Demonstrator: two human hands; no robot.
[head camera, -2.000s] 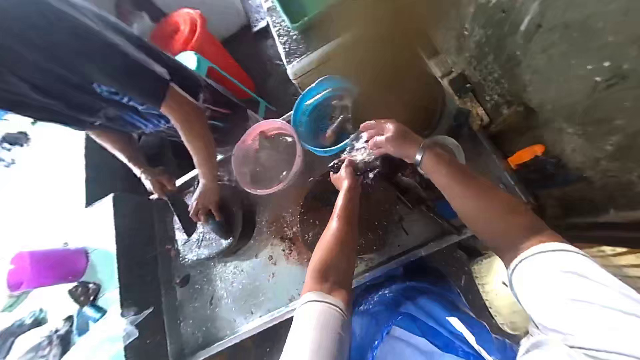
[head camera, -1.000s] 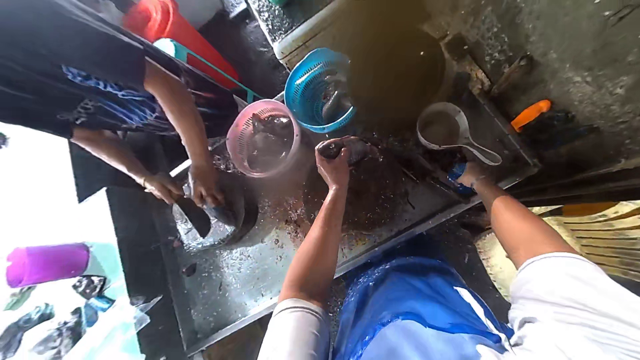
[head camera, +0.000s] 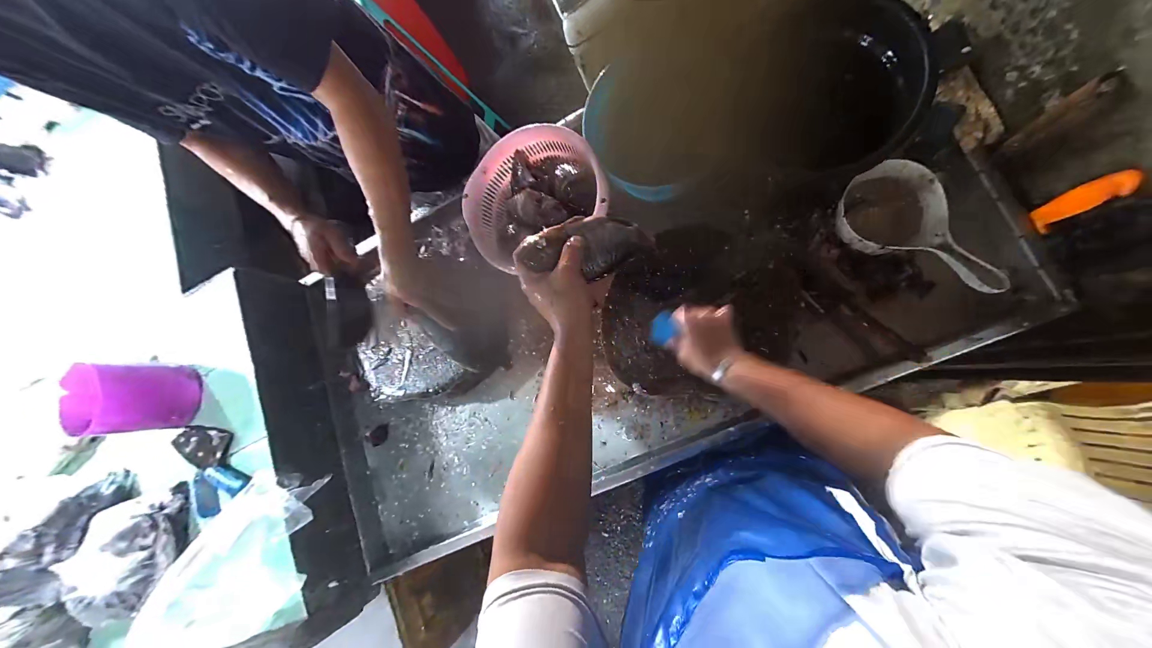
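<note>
My left hand (head camera: 562, 279) is closed around a dark fish (head camera: 612, 245), held above the wet metal table at the near rim of a pink plastic basket (head camera: 486, 211). More dark fish (head camera: 540, 207) lie in that basket. My right hand (head camera: 706, 337), blurred, grips a small blue object (head camera: 664, 328) over the dark, wet work surface, to the right of and nearer than the fish. What the blue object is cannot be told. A blue plastic basket (head camera: 648, 191) stands beyond, partly hidden by a brownish blur.
A co-worker's hands (head camera: 328, 245) hold a knife (head camera: 346, 310) and a blurred fish (head camera: 459, 337) at the left. A white plastic dipper (head camera: 940, 229) lies on the right, with an orange handle (head camera: 1084, 200) past the table's edge. Beyond is a large black tub (head camera: 922, 90).
My right hand has come left from beside the dipper, with the blue object in it. My left hand still holds a fish. Two seconds ago both hands were together near the blue basket.
</note>
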